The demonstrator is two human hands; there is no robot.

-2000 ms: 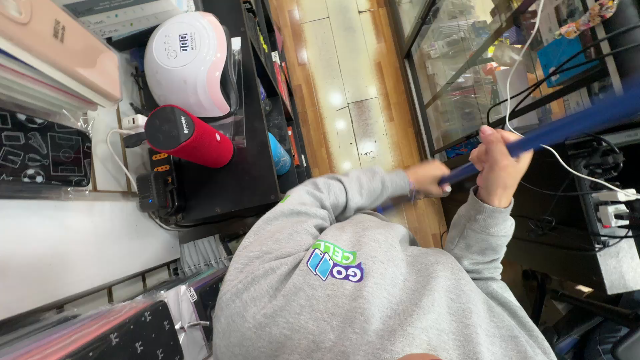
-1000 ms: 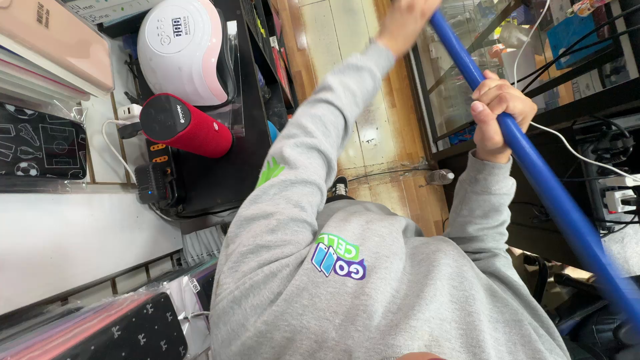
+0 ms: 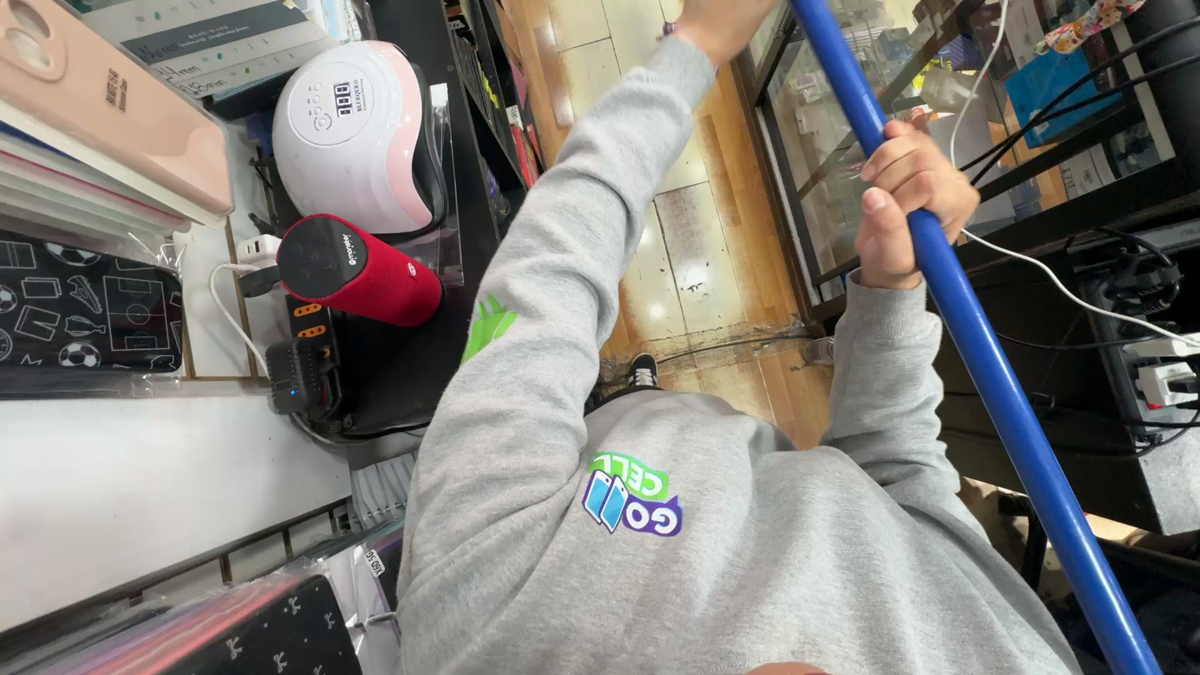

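Note:
A long blue pole [image 3: 998, 375] runs slantwise from the top edge to the lower right corner. My right hand [image 3: 909, 192] is wrapped around it, thumb and fingers closed on the shaft. My left hand [image 3: 727, 26] reaches forward at the top edge, close beside the upper part of the pole; its fingers are cut off by the frame, so its hold cannot be told. Both ends of the pole lie out of view. Grey sweatshirt sleeves cover both arms.
At left, a red cylindrical speaker [image 3: 361, 270], a white and pink nail lamp [image 3: 352, 141] and a power strip [image 3: 319, 356] sit on a black counter. Packaged phone cases [image 3: 89, 305] stand beside it. A glass display case [image 3: 844, 159] and hanging cables flank the tiled floor [image 3: 684, 253] at right.
Two seconds ago my hands were close together on the pole. My left hand has since moved forward and away from my right. The pole has swung to a steeper slant.

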